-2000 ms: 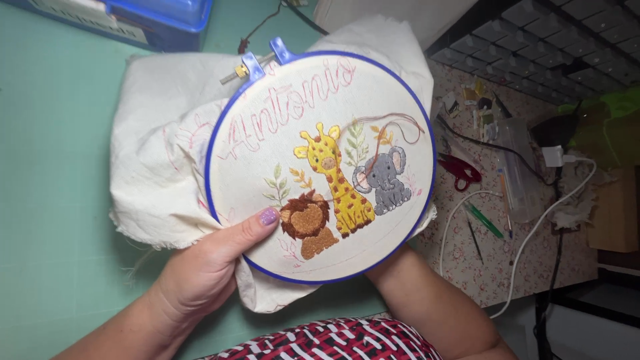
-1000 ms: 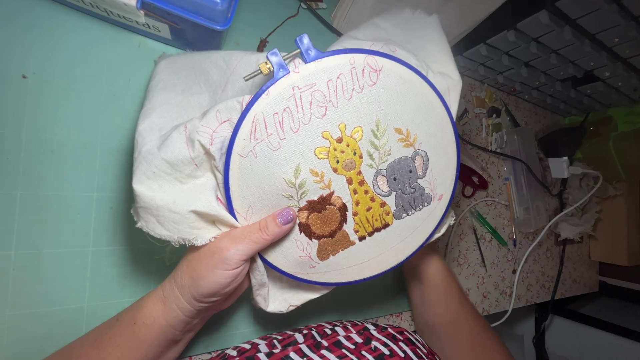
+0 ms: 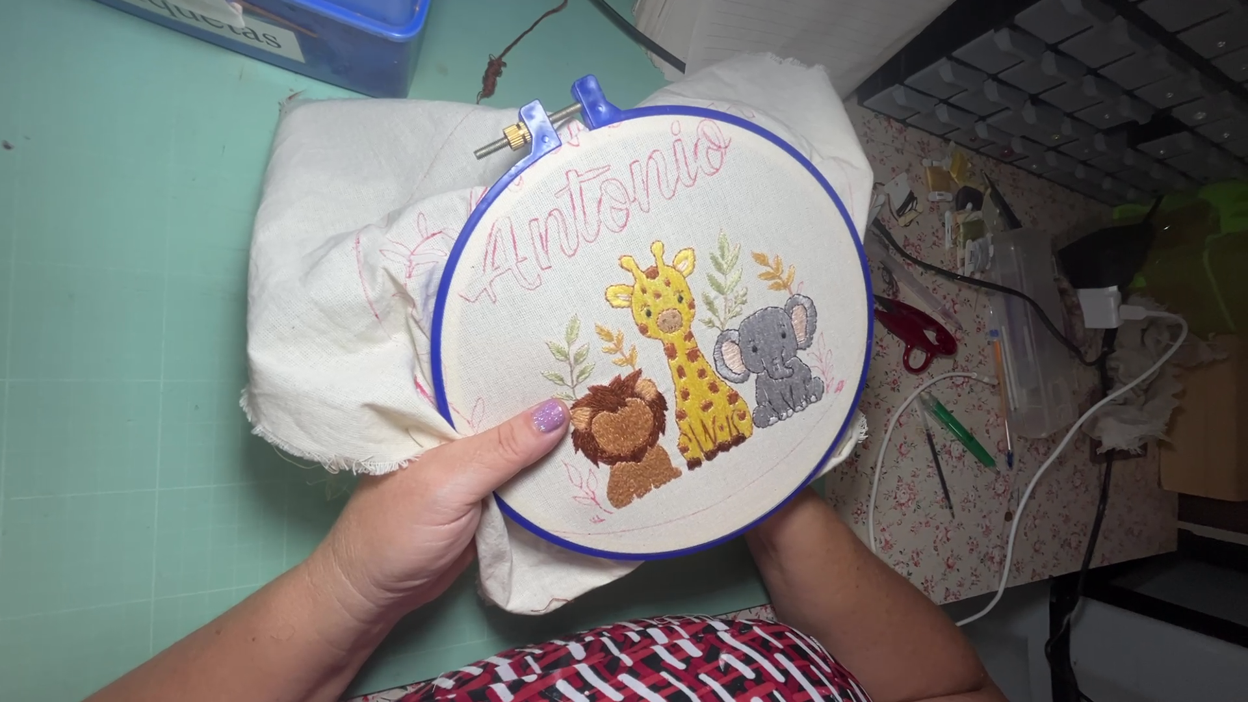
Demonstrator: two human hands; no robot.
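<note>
My left hand (image 3: 429, 517) grips the lower left rim of a blue embroidery hoop (image 3: 441, 322), its thumb lying on the cloth beside the stitched lion (image 3: 619, 434). Stretched in the hoop is cream fabric (image 3: 546, 331) with a stitched giraffe (image 3: 697, 366), a grey elephant (image 3: 775, 366), leaf sprigs and pink drawn lettering. A brass screw (image 3: 517, 135) closes the hoop at the upper left. Loose frayed cloth (image 3: 322, 322) hangs around it. My right hand is behind the hoop; only the wrist (image 3: 785, 526) shows below the rim, and its fingers are hidden.
A green cutting mat (image 3: 127, 390) lies beneath. A blue box (image 3: 331, 44) stands at the upper left. To the right are red-handled scissors (image 3: 916, 333), a green pen (image 3: 960, 434), a white cable (image 3: 1063, 439), a clear plastic case (image 3: 1033, 331) and drawer units (image 3: 1063, 88).
A loose brown thread lay across the giraffe and elephant two seconds ago; it no longer shows on the front of the cloth. My left hand keeps its hold at the lion.
</note>
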